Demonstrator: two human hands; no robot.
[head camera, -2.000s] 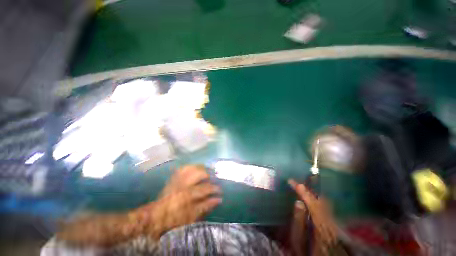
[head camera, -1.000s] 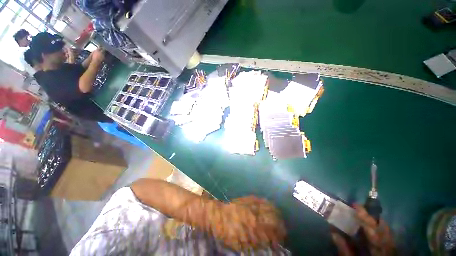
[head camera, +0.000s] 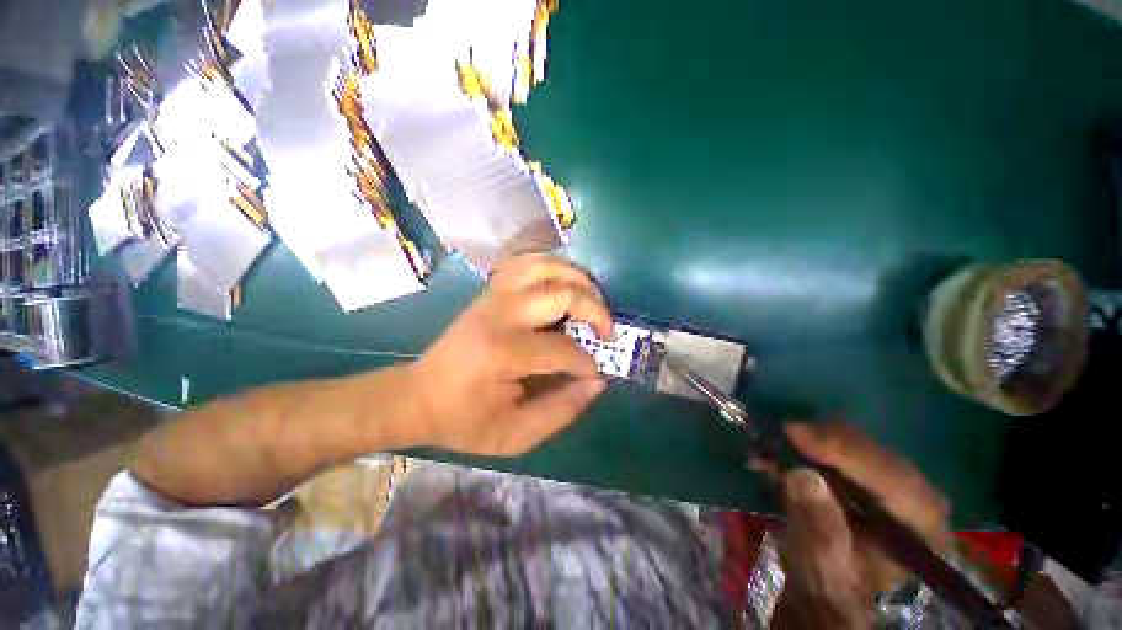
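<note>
A narrow unit lies on the green bench in front of me: a white-and-dark circuit board (head camera: 619, 348) at its left and a silver LCD module (head camera: 704, 366) at its right. My left hand (head camera: 517, 357) pinches the board's left end between fingers and thumb. My right hand (head camera: 849, 505) holds a black soldering iron (head camera: 775, 446). The iron's metal tip rests at or just over the joint between board and module; contact cannot be told. Solder wire is not clearly visible.
Fanned rows of silver LCD modules (head camera: 322, 185) with orange flex tails lie at the upper left. A round tub (head camera: 947, 332) with tangled silver inside stands at the right. A tray edge (head camera: 37, 246) shows at the far left, a red area (head camera: 990, 554) at the lower right.
The view has shifted down and right. My left hand has moved onto the board's left end. The iron has swung from pointing up to pointing left, its tip at the joint. My right hand no longer touches the module.
</note>
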